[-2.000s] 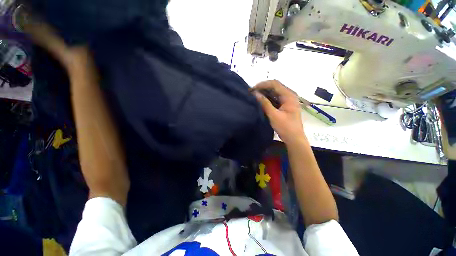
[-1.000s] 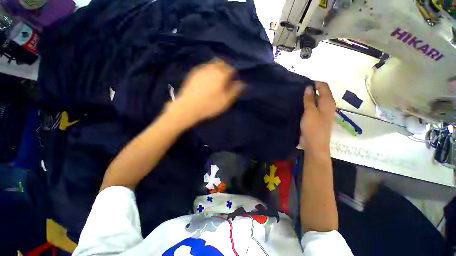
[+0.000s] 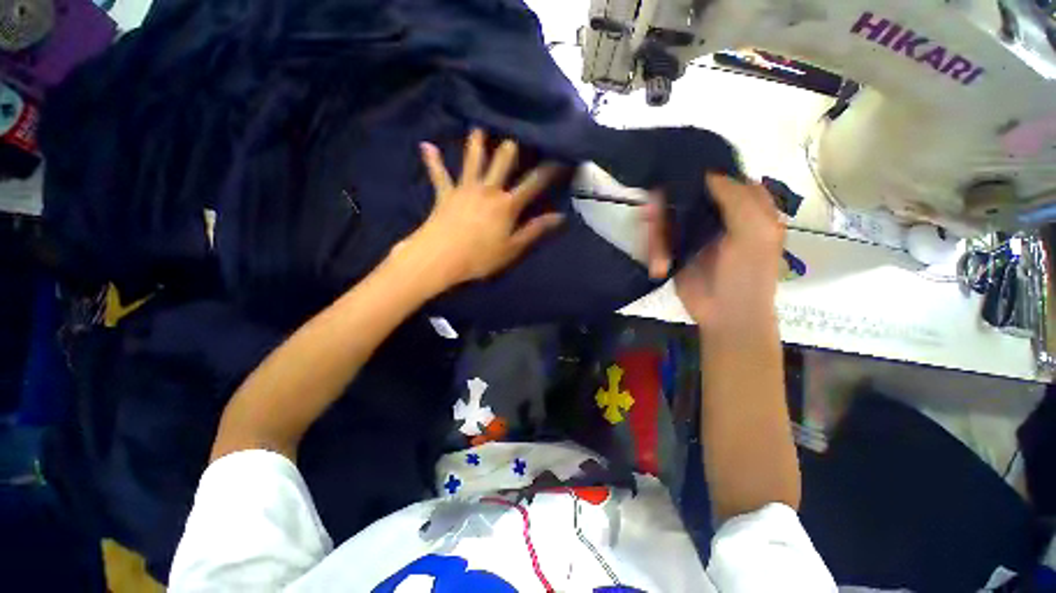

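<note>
A large dark navy garment [image 3: 336, 151] lies heaped over the left and middle of the white table and hangs down toward my lap. My left hand [image 3: 481, 220] lies flat on the cloth with its fingers spread. My right hand [image 3: 724, 243], a little blurred, holds a raised end of the cloth, which forms a loop with the white table showing through. A small white label [image 3: 442, 327] shows at the cloth's lower edge. The sewing machine's presser and needle parts [image 3: 658, 75] are beyond the cloth, apart from it.
The off-white HIKARI machine [image 3: 926, 116] stands at the upper right. A dark scrap [image 3: 784, 197] and the partly hidden snips [image 3: 793, 264] lie beside my right hand. A purple device [image 3: 70, 46] is at the far left. Metal tools [image 3: 996, 278] lie at the table's right. Marks run along the front edge.
My left hand has gone from the far left onto the middle of the cloth and spread out. My right hand has moved right and lifted the cloth's end into a loop.
</note>
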